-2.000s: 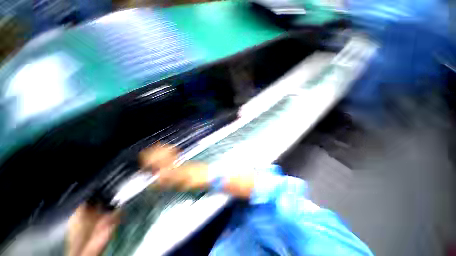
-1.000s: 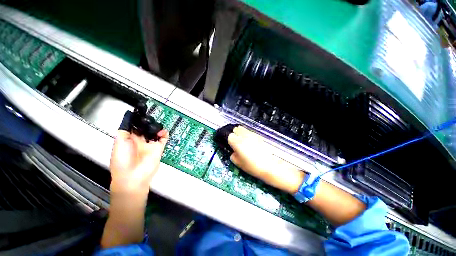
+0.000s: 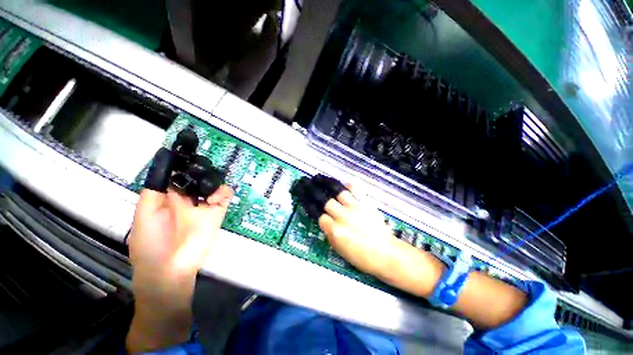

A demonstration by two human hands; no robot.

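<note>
A row of green circuit boards (image 3: 253,211) lies in the pale-edged rail, with dark parts standing on it. My left hand (image 3: 173,222) is palm up over the left end of the boards, black covers on its fingertips. Its curled fingers hold a small black component (image 3: 183,182) with a squarish outline. My right hand (image 3: 350,225) is palm down over the boards' middle, its black-covered fingertips together close to a board. Whether it pinches a part is hidden. A blue strap (image 3: 452,283) is round my right wrist.
Pale rails (image 3: 239,109) run along both sides of the boards. A gap in the row shows a metal plate (image 3: 114,144) at left. Behind the line is a dark ribbed tray (image 3: 389,149) of parts. A blue cord (image 3: 569,210) runs from the wrist strap. A green bench top (image 3: 517,41) is upper right.
Since the blurred earliest frame the view has swung round. Since one second ago, the view has shifted slightly; my right fingers stay near the same board area, and my left fingers have spread a little.
</note>
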